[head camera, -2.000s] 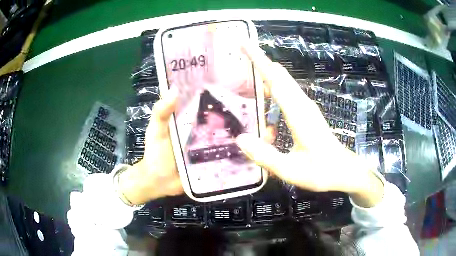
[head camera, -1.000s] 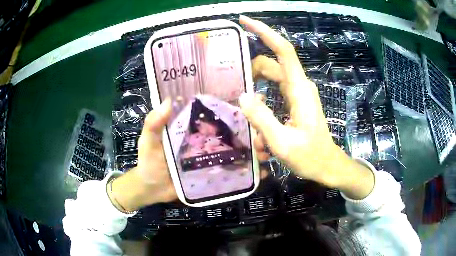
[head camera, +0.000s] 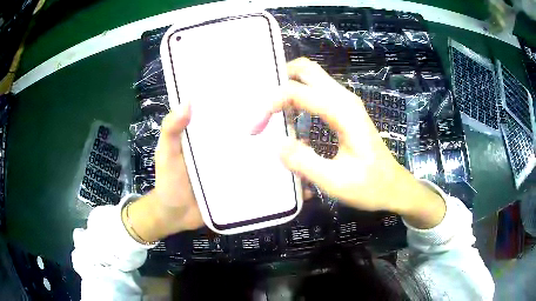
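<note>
A smartphone (head camera: 232, 170) in a white case is held upright over the tray, its screen lit plain white. My left hand (head camera: 173, 182) holds it by the left and lower side, thumb on the left edge. My right hand (head camera: 352, 150) is at its right side, the index fingertip over the screen and the thumb near the right edge; it is not clear whether the other fingers touch the case. Under the phone lie film-covered black products (head camera: 399, 64) in rows. A die-cut sticker sheet (head camera: 382, 114) lies on them, partly hidden by my right hand.
A part-used sticker sheet (head camera: 103, 167) lies left of the products. Two spare sticker sheets (head camera: 475, 88) overlap at the right on the dark green bench (head camera: 47, 135). A white edge strip (head camera: 88, 59) curves along the far side. Dark hair hangs at the bottom.
The phone screen has gone from a clock and app view to plain white. The phone has moved slightly up and left. My right index finger has come down from the phone's top right onto the screen.
</note>
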